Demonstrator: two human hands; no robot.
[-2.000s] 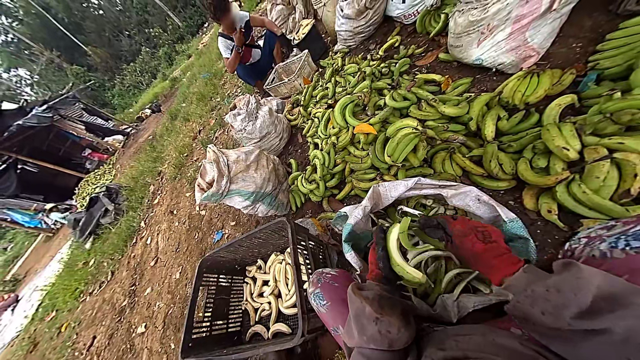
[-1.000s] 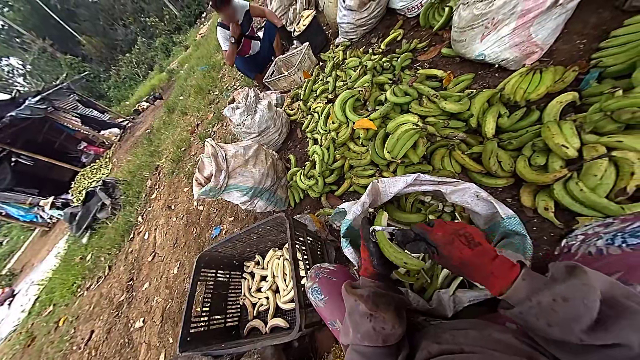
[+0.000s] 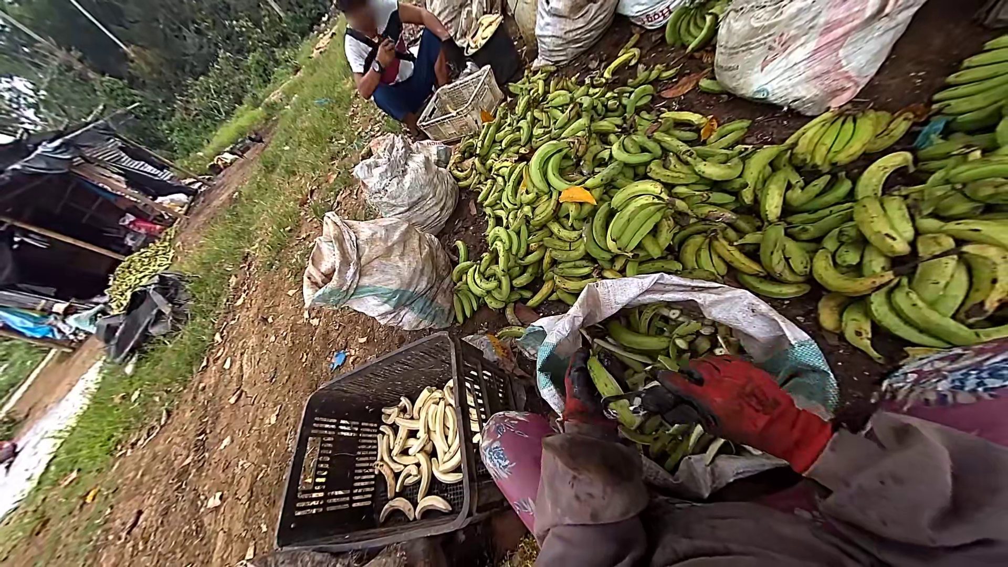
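Note:
My left hand (image 3: pixel 584 394), in a red and black glove, grips a green plantain (image 3: pixel 606 382) over the mouth of an open white woven sack (image 3: pixel 760 319). My right hand (image 3: pixel 736 402), in a matching glove, closes on something at the plantain's near end; a small dark tool seems to be there, but the fingers hide most of it. Green peels and plantains (image 3: pixel 669 339) lie inside the sack. Left of my knee, a black plastic crate (image 3: pixel 370 362) holds peeled pale plantains (image 3: pixel 425 441).
A large heap of green plantains (image 3: pixel 630 213) spreads beyond the sack. Tied white sacks (image 3: pixel 386 272) stand on the dirt at the left. A person (image 3: pixel 402 63) crouches by a pale crate (image 3: pixel 461 102). More sacks (image 3: pixel 811 47) stand at the far side.
Two seconds ago my right hand was lower over the peels; it has since met the left at the plantain. The plantain has come down into the sack's mouth.

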